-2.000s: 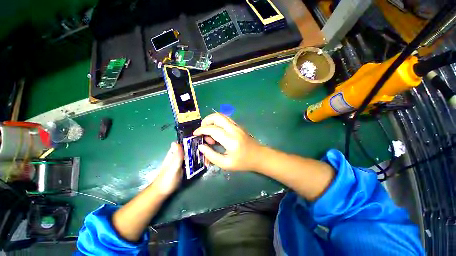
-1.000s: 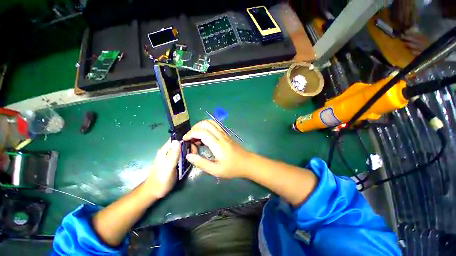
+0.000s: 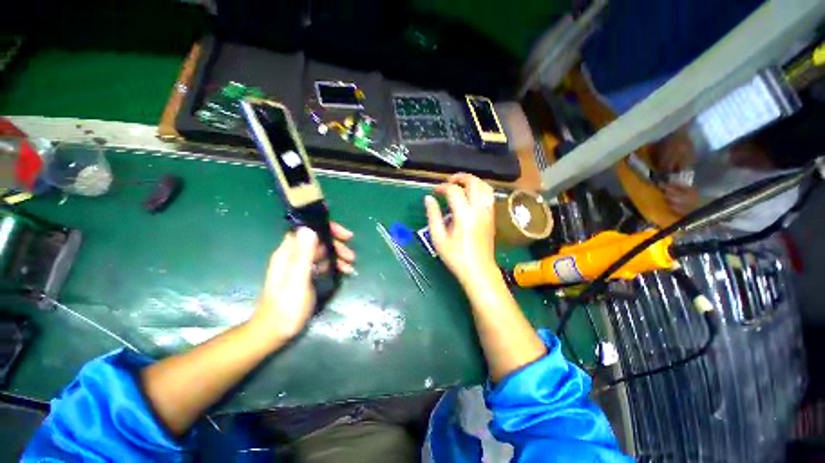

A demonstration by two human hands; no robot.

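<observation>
My left hand (image 3: 292, 280) grips the dark lower half of an open flip phone (image 3: 285, 158), its pale-framed screen half pointing up and left above the mat. The fingers hide much of the lower half. My right hand (image 3: 469, 226) is at the right, with its fingers on a flat white-and-dark battery (image 3: 428, 240), low over or on the mat. The fingers partly cover the battery. Thin silver tweezers (image 3: 401, 257) lie on the mat between the hands, beside a small blue piece (image 3: 402, 234).
A foam-lined tray (image 3: 271, 68) behind holds boards, a display and another phone. A brown cup (image 3: 528, 217) and orange-yellow electric screwdriver (image 3: 597, 258) with black cable are right. A clear cup (image 3: 81, 172) and small dark object (image 3: 163, 193) are left. Another person's hands (image 3: 677, 172) show upper right.
My right hand has left the phone and moved right with the battery, near the brown cup. My left hand still holds the phone. The camera view has shifted.
</observation>
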